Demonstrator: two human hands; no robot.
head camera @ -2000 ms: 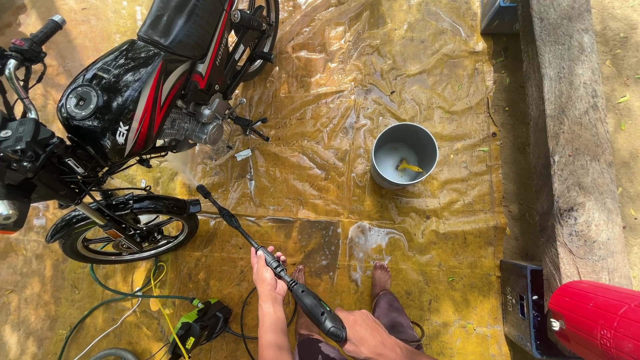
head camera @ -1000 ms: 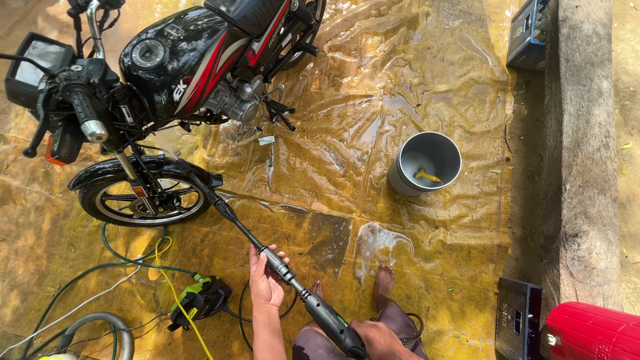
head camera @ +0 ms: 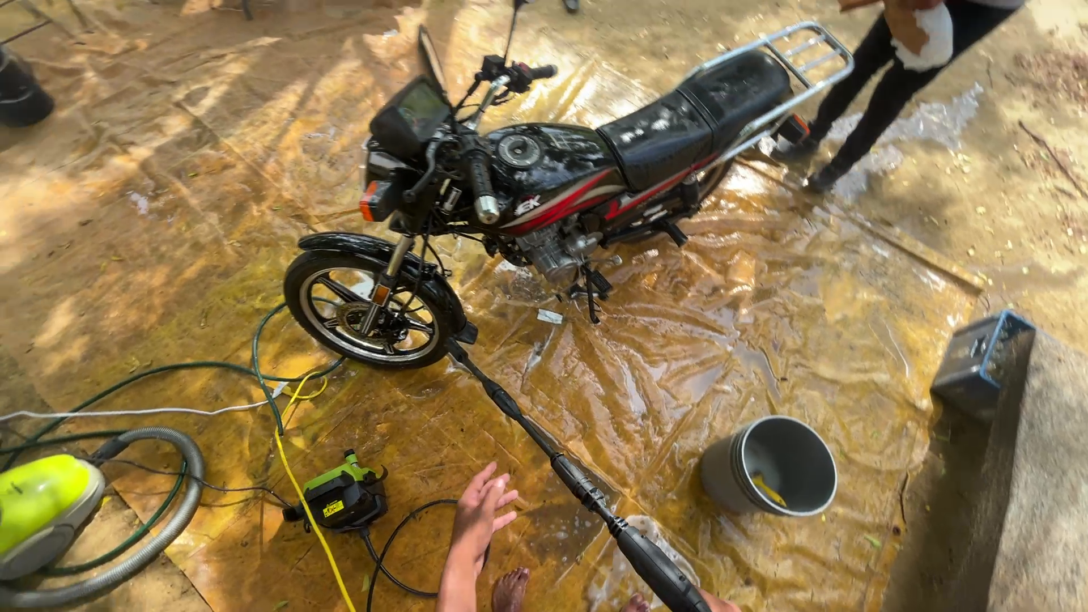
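A black pressure-washer wand (head camera: 586, 489) runs from the bottom of the view toward the motorcycle's front wheel (head camera: 370, 310), its tip by the tyre's lower right side. My right hand (head camera: 718, 602), mostly cut off by the lower edge, grips the wand's handle. To the left of the wand, my left hand (head camera: 486, 510) is apart from it, fingers spread and holding nothing. The black motorcycle with red stripes (head camera: 565, 183) stands on a wet, yellowish plastic sheet (head camera: 663, 374). A green and black pressure-washer unit (head camera: 344, 495) sits left of my left hand.
A grey bucket (head camera: 722, 472) with a yellow object inside stands at right. Hoses and a yellow cord (head camera: 314, 518) cross the left side, near a lime-green vacuum cleaner (head camera: 42, 506). A blue-edged crate (head camera: 977, 361) lies beside a concrete-like beam (head camera: 1045, 476). Another person (head camera: 884, 76) stands behind the motorcycle.
My left hand has let go of the wand and now is apart from it with fingers spread. The view has swung to show the whole motorcycle and another person.
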